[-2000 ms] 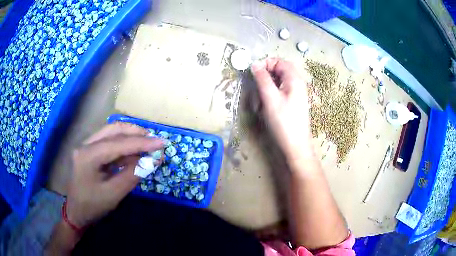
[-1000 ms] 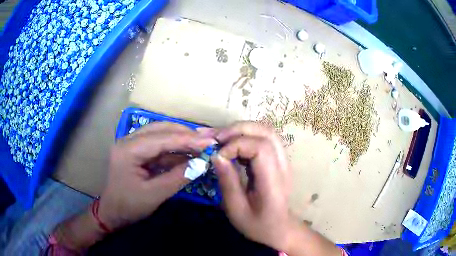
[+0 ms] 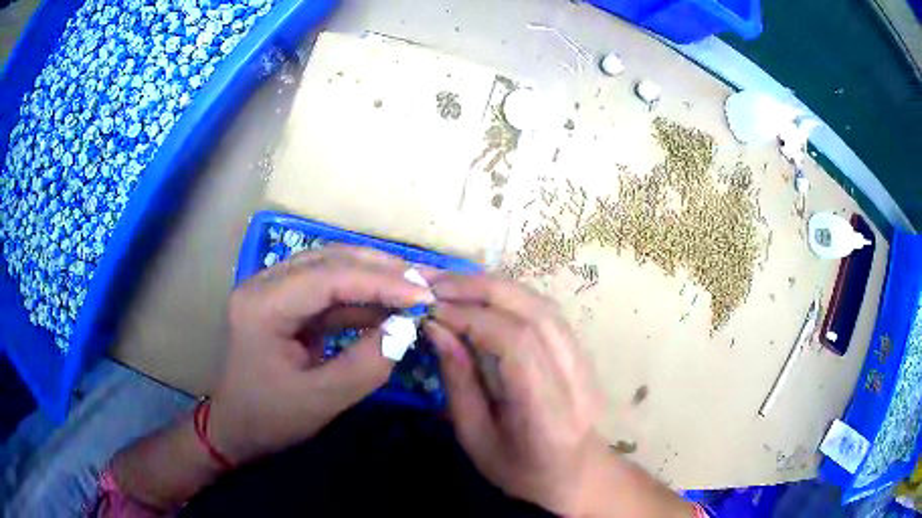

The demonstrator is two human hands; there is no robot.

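My left hand (image 3: 313,334) holds a small blue moulded piece (image 3: 412,311) and a crumpled white scrap (image 3: 398,337) between thumb and fingers, above the small blue tray (image 3: 259,235). My right hand (image 3: 516,374) meets it from the right, its thumb and fingertips at the piece. Whether a pin is in the right fingertips is too small to tell. The tray holds blue-and-white pieces and is partly hidden by both hands. A loose heap of brass pins (image 3: 698,218) lies right of centre.
A large blue bin (image 3: 152,167) of pieces stands at left, another bin (image 3: 871,390) at right. Stained cardboard (image 3: 384,132) lies behind the tray. A white disc (image 3: 521,108), glue bottles (image 3: 834,235), a slim rod (image 3: 787,366) and a dark red slab (image 3: 847,293) lie on the bench.
Since the earliest frame, my right hand has come from the white disc down to the piece in my left hand. My left hand has moved right. Over the last second the hands barely shift.
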